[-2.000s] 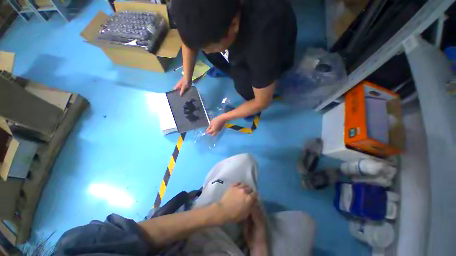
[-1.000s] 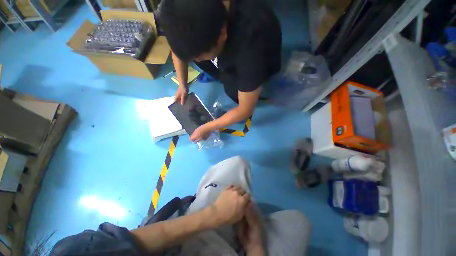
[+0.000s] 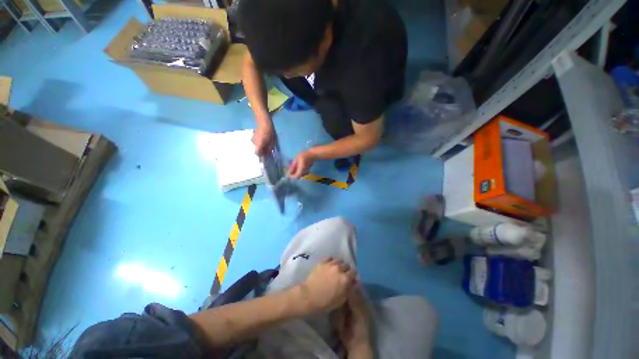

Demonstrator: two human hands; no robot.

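My left hand [image 3: 329, 284] rests on my knee with its fingers curled over my right hand [image 3: 355, 308]. Nothing shows in the left; what the right holds is hidden. In front of me a crouching person in a black top [image 3: 371, 63] holds a dark flat packet or tray [image 3: 273, 168], tilted nearly on edge and blurred, with both hands. It is beside the right edge of a white flat plate, likely the scale [image 3: 242, 161], on the blue floor. Clear plastic [image 3: 298, 207] shows below the packet. No dark parts can be made out on the plate.
An open carton [image 3: 182, 84] of clear-wrapped parts stands behind, a wooden pallet [image 3: 52, 245] at left. At right are a metal shelf [image 3: 595, 140], an orange-and-white box [image 3: 494, 168], a blue package [image 3: 497, 280] and shoes [image 3: 434, 235]. Black-and-yellow tape [image 3: 235, 242] marks the floor.
The other person's dark packet has gone from lying flat, with dark parts on it, to nearly upright beside the plate. My clasped hands have stayed on my knee; the view has shifted slightly.
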